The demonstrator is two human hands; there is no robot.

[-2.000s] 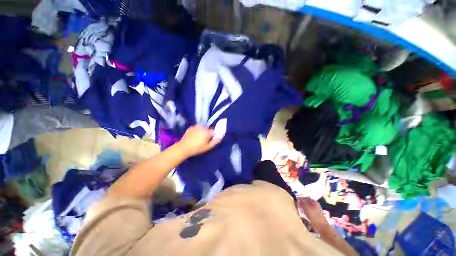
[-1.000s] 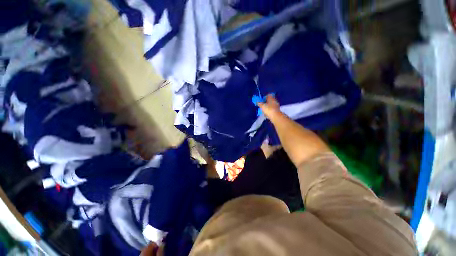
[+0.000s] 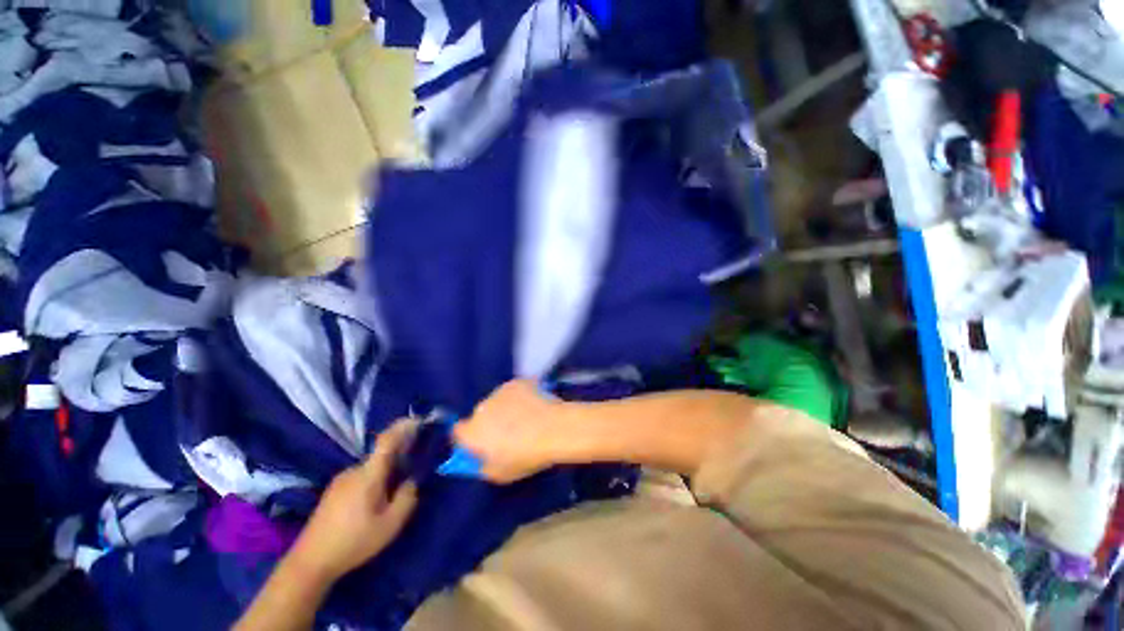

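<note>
A navy bundle [image 3: 456, 271] with a pale grey stripe [image 3: 567, 234] is raised in front of me and blurred. My right hand [image 3: 512, 431] is shut on it at its near end, where a bright blue tie [image 3: 461, 464] shows below the fingers. My left hand [image 3: 370, 487] is just left of my right hand, with fingers and thumb closed on dark navy fabric at the same end. Whether both hands hold the same piece is unclear. The bundle hides what lies beneath it.
Navy and pale grey bundles [image 3: 93, 290] are heaped at the left, with a purple piece [image 3: 247, 526] near my left forearm. Tan floor [image 3: 290, 148] shows beyond. Green fabric [image 3: 783, 376] lies right of the bundle. A white, blue-edged table [image 3: 927, 358] with machine parts stands at the right.
My right hand has come left and nearer my body with the bundle and blue tie. My left hand has risen from the bottom edge to beside it. The view has shifted.
</note>
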